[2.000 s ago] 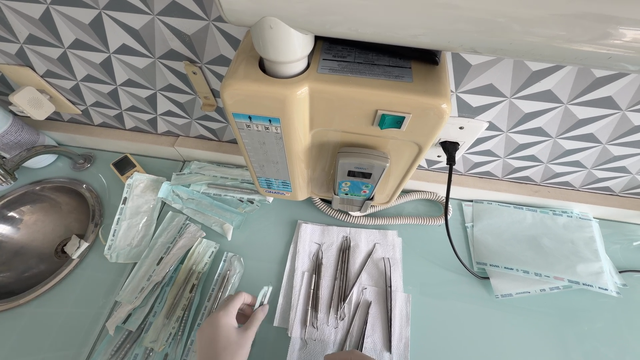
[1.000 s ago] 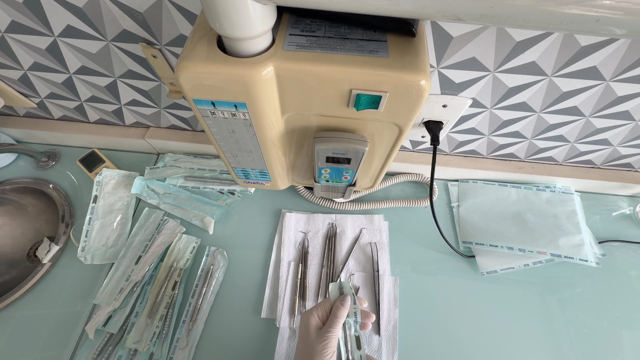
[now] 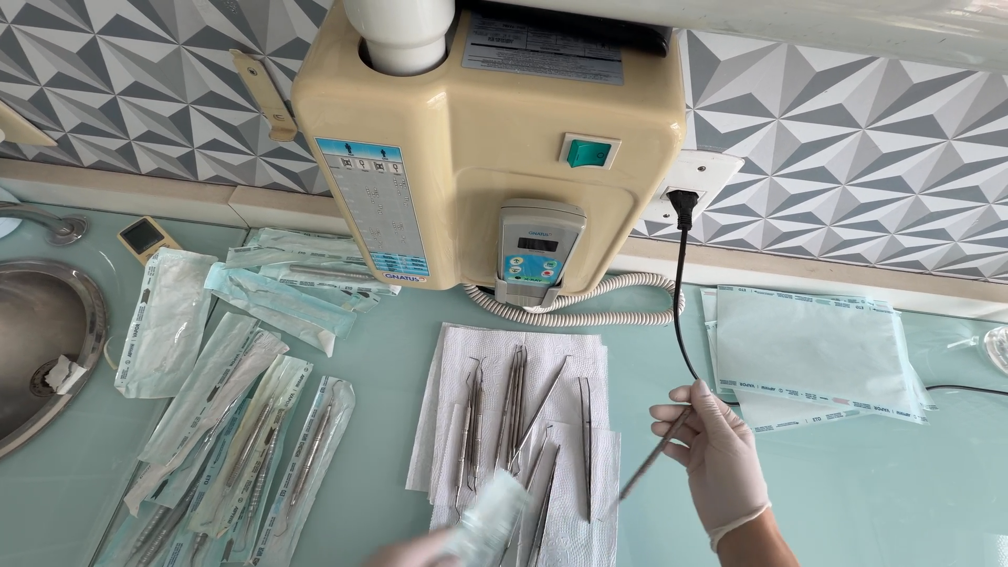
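Gloved, my right hand (image 3: 713, 457) holds a slim metal dental instrument (image 3: 655, 457) over the glass counter, right of the paper towels (image 3: 587, 350). On the towels lie several metal dental instruments (image 3: 512, 409), among them tweezers (image 3: 586, 449). My left hand (image 3: 417, 549) is blurred at the bottom edge, with a pale green sterilization pouch (image 3: 492, 512) in its fingers, over the lower towels. Several pouches with instruments inside (image 3: 307, 465) lie to the left; whether the held pouch has anything in it cannot be told.
A steel sink (image 3: 47, 331) is at the far left. A beige wall-mounted X-ray unit (image 3: 551, 150) overhangs the counter, with a coiled cord (image 3: 598, 315) below. Flat pouches (image 3: 811, 346) lie at the right, by a black power cable (image 3: 682, 315).
My right hand has come into view at the right with an instrument. The left hand, with a pouch, has moved down to the bottom edge since one second ago.
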